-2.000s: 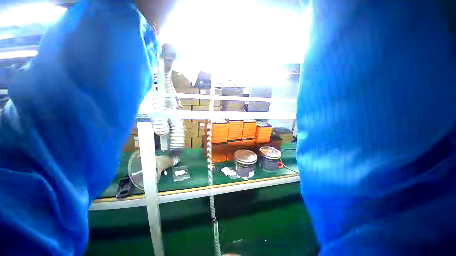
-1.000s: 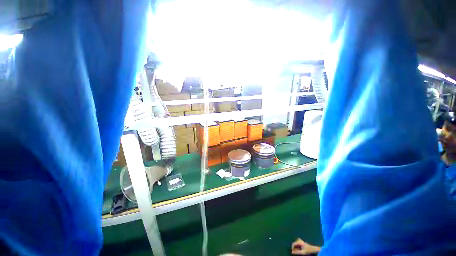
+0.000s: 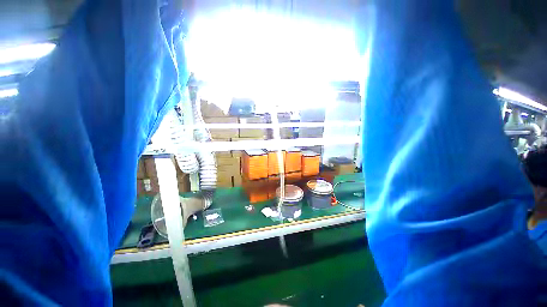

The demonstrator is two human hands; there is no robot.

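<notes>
Both of my blue sleeves rise up the left and right sides of the view. My left hand and my right hand are out of the picture or lost in the glare at the top. A thin pale hanging line (image 3: pixel 279 150) comes down from the glare between my sleeves, in front of the shelf, and its lower end is blurred. The bright overhead light (image 3: pixel 276 54) fills the top middle. What my hands hold cannot be seen.
A green shelf (image 3: pixel 234 226) bears orange boxes (image 3: pixel 255 167), two round tins (image 3: pixel 291 202), a small clear bag (image 3: pixel 213 217) and a flared hood (image 3: pixel 189 205) on a ribbed duct (image 3: pixel 207 171). A white post (image 3: pixel 174 228) stands left. A person's dark-haired head (image 3: pixel 535 168) shows at right.
The hanging line has swung to the right and shows less of its length below the shelf edge. The view has shifted; the other person's hand low on the right is now almost out of view.
</notes>
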